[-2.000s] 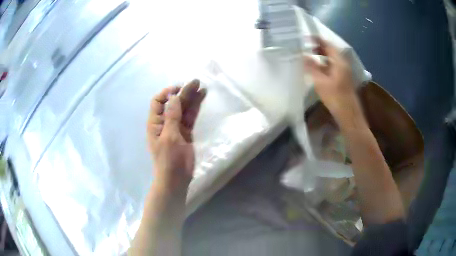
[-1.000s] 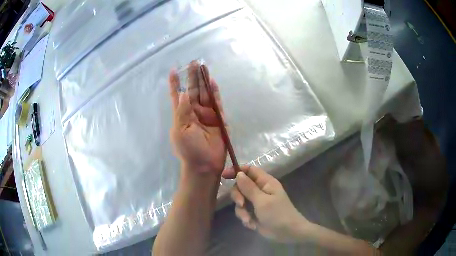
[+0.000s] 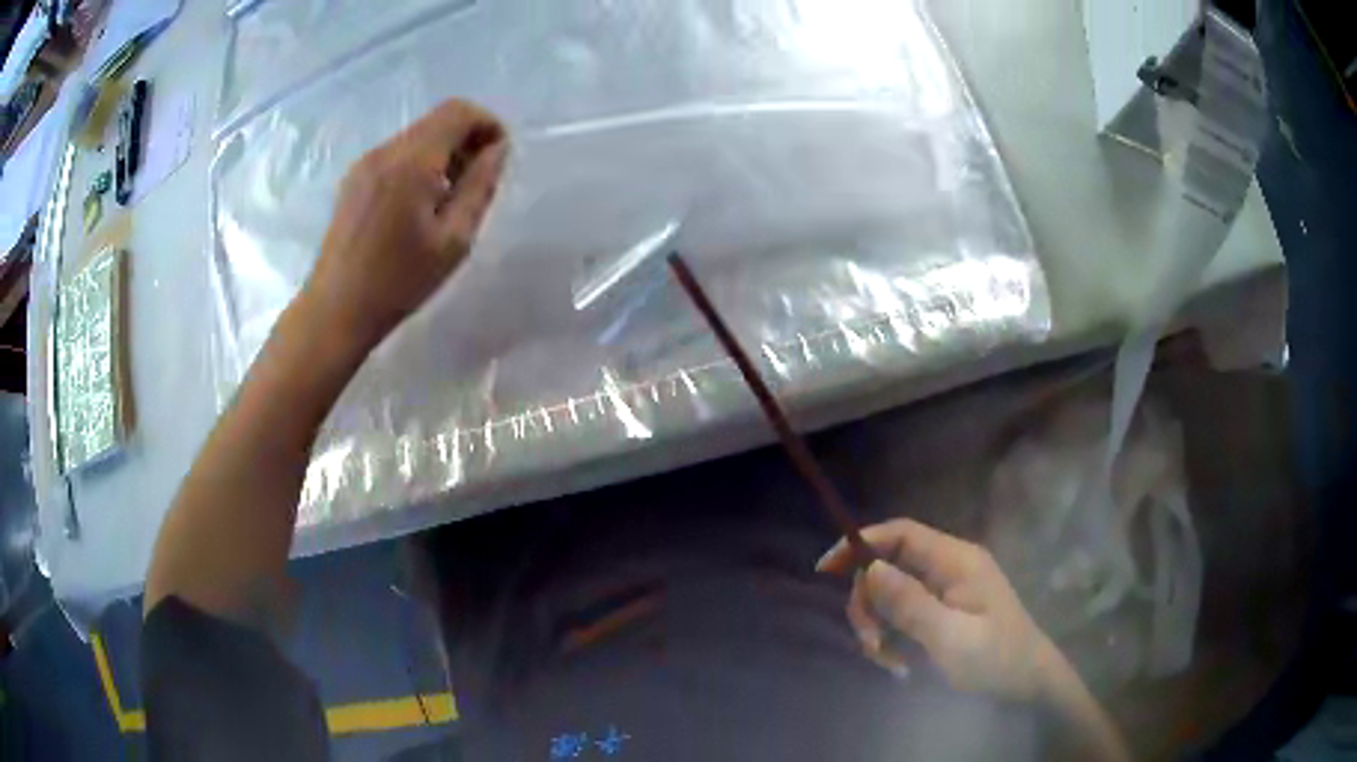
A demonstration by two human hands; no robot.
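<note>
A stack of large clear plastic bags [image 3: 595, 194] lies on the table, with short white marks along its front edge. My right hand [image 3: 930, 603] grips the lower end of a thin reddish-brown stick [image 3: 767, 402], whose tip points up and left over the front part of the bags. A small shiny rectangular patch [image 3: 625, 268] shows just left of the tip; I cannot tell whether it is a sticker or a glare. My left hand [image 3: 409, 216] is over the left part of the bags, fingers curled; whether they pinch the bag is hidden.
A label strip [image 3: 1220, 149] hangs from a white holder [image 3: 1139, 67] at the right, down towards whitish liner [image 3: 1109, 521] in a carton. A black marker [image 3: 131, 142] and a green-and-white pad [image 3: 92, 357] lie at the left. Yellow lines cross the blue-grey floor [image 3: 372, 618].
My left hand was palm up with a small clear piece at its fingers and the stick against them; it has moved left and turned over. The stick tip is now over the bags.
</note>
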